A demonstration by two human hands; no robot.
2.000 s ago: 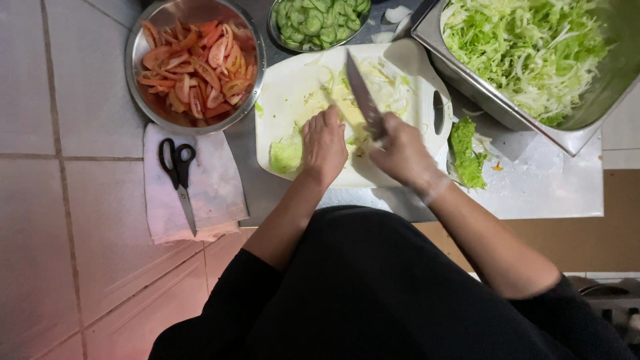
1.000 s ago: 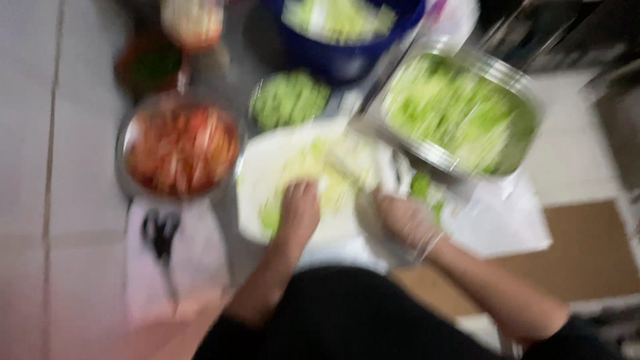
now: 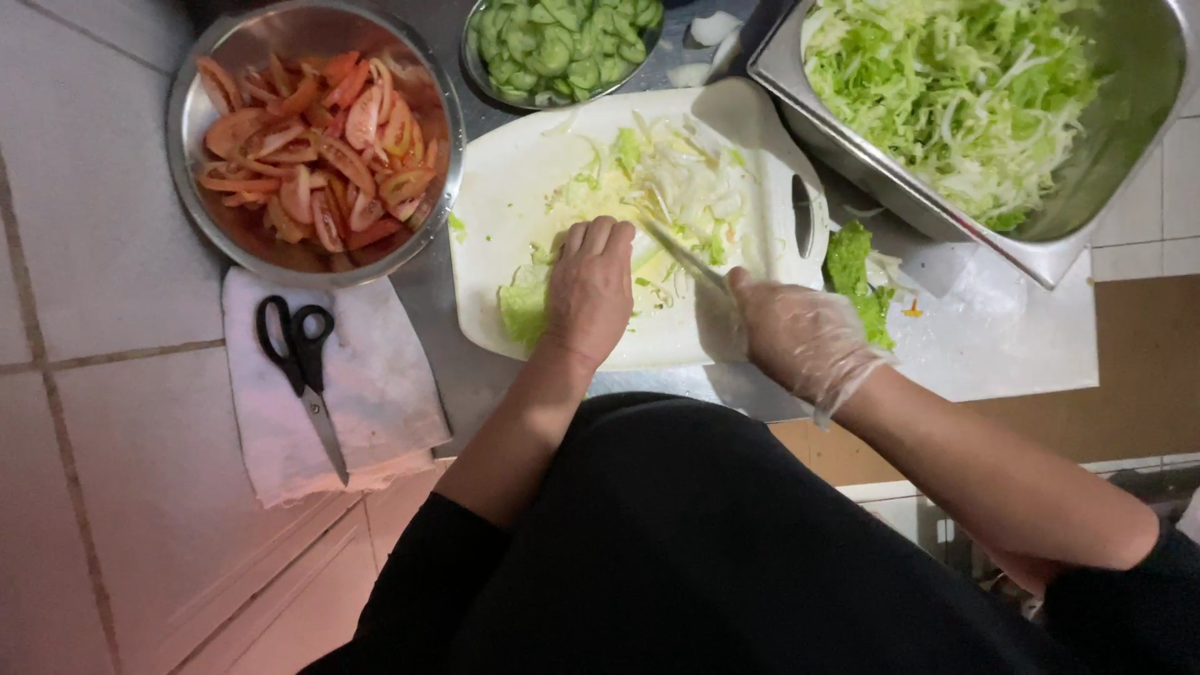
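Note:
On a white plastic cutting board (image 3: 497, 178) my bare left hand (image 3: 592, 281) presses down on a piece of lettuce (image 3: 525, 305), fingers together and bent. My right hand (image 3: 797, 337), in a clear plastic glove, is closed around the handle of a kitchen knife (image 3: 689, 258). The blade points up and left, its tip close to the left fingers. Shredded pale lettuce (image 3: 689, 183) lies on the board beyond the blade. The knife's handle is hidden in the glove.
A steel bowl of sliced tomatoes (image 3: 454, 178) stands at left, above black-handled scissors (image 3: 314, 375) on a white cloth (image 3: 384, 375). Sliced cucumbers (image 3: 562, 47) fill a dish behind the board. A steel pan (image 3: 891, 197) of shredded lettuce overhangs the right side, near a loose lettuce leaf (image 3: 851, 272).
The knife, upright over the board two seconds ago, is now lower and slanted, its tip nearer my left hand. My left hand stays on the lettuce. The view swung away and came back.

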